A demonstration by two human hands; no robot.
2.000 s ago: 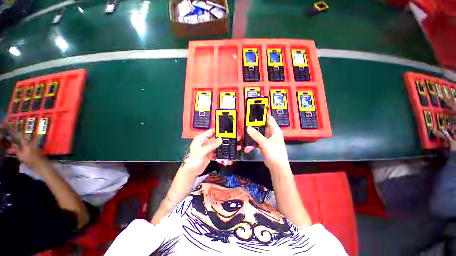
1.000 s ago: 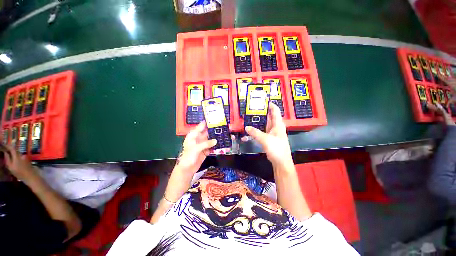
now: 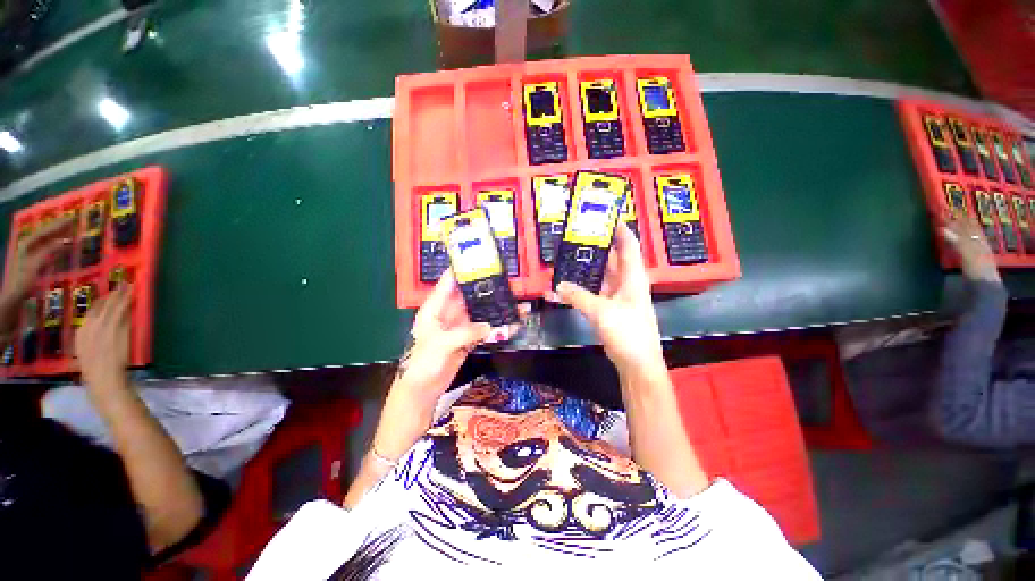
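My left hand (image 3: 445, 318) holds a black keypad phone with a yellow frame (image 3: 478, 268), its screen lit white and its top tilted left. My right hand (image 3: 619, 297) holds a second keypad phone (image 3: 589, 233), tilted right, its screen lit with blue and white. Both phones are above the front edge of a red phone tray (image 3: 717, 270). The tray's back row has three phones and two bare slots at the left. Its front row has phones in its slots, some partly hidden by the held phones.
Another person's hands (image 3: 106, 329) are over a red tray (image 3: 142, 272) at the left. At the right, a person's hand (image 3: 970, 247) is at another phone tray (image 3: 925, 182). A cardboard box (image 3: 471, 45) stands behind my tray. A red stool or spare tray (image 3: 755, 454) is below the bench edge.
The screens of both held phones have gone from dark to lit. Both phones now tilt outward. Two back-row screens have gone dark. The person at the left has reached over their tray.
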